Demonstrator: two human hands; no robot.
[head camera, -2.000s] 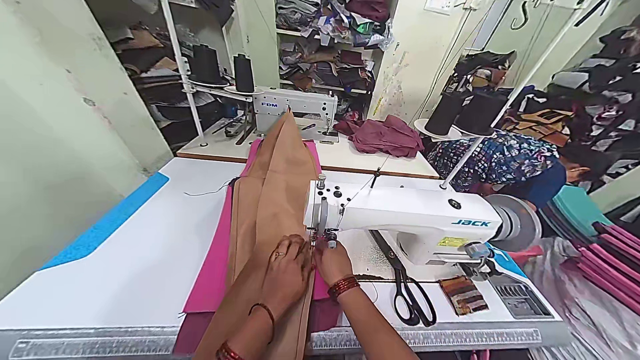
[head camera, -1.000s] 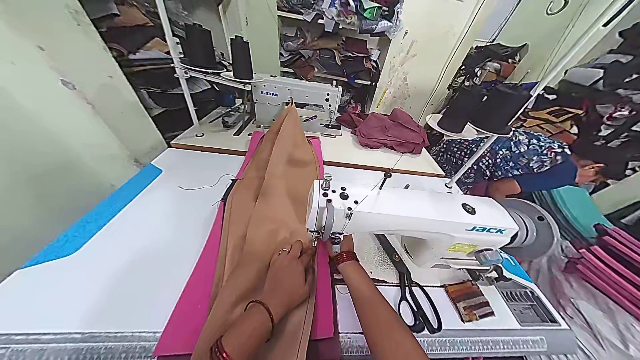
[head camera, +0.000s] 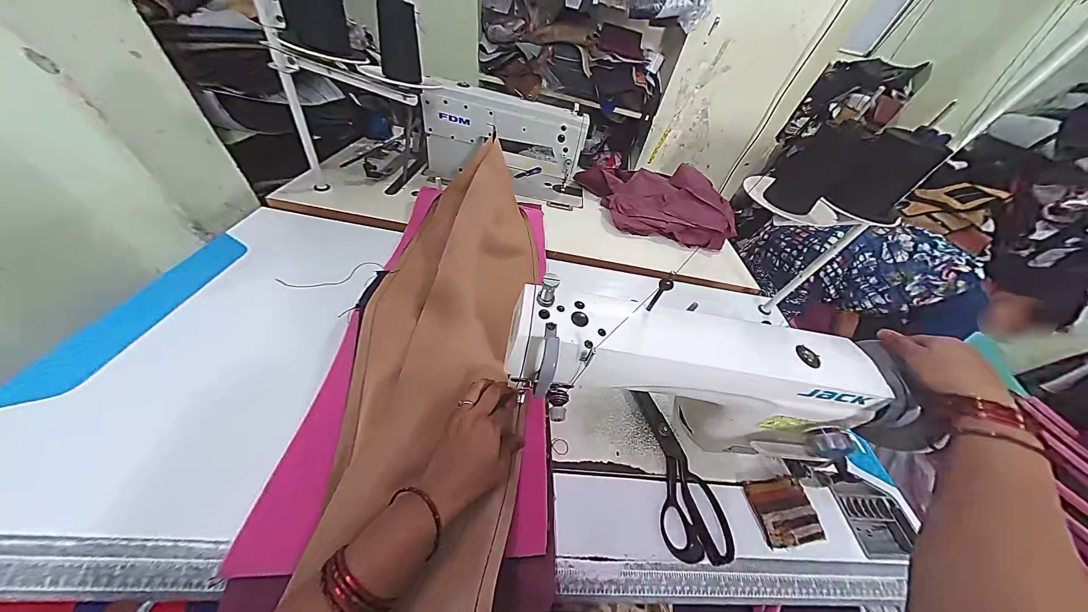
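A white Jack sewing machine (head camera: 714, 348) stands over layered pieces, a tan one (head camera: 450, 297) on top and a pink one (head camera: 297, 510) beneath. My left hand (head camera: 476, 438) presses on the tan piece beside the needle area, its fingertips close to the presser foot, which is partly hidden. At the machine's right end, my right hand (head camera: 948, 370) is on the dark handwheel (head camera: 892, 391), with its fingers around the rim. Black-handled scissors (head camera: 693, 501) lie on the table below the machine arm. A small striped brown piece (head camera: 784, 512) is to their right.
Behind stands a second sewing machine (head camera: 501, 136) on a table, with a crumpled maroon cloth (head camera: 671, 204) beside it. Black thread cones (head camera: 858, 170) sit on a stand at right. A person in a floral top (head camera: 867, 263) bends close by. Grey measuring strips run along the front edge.
My right hand has left the needle area and moved right to the handwheel. My left hand stays on the tan piece beside the needle.
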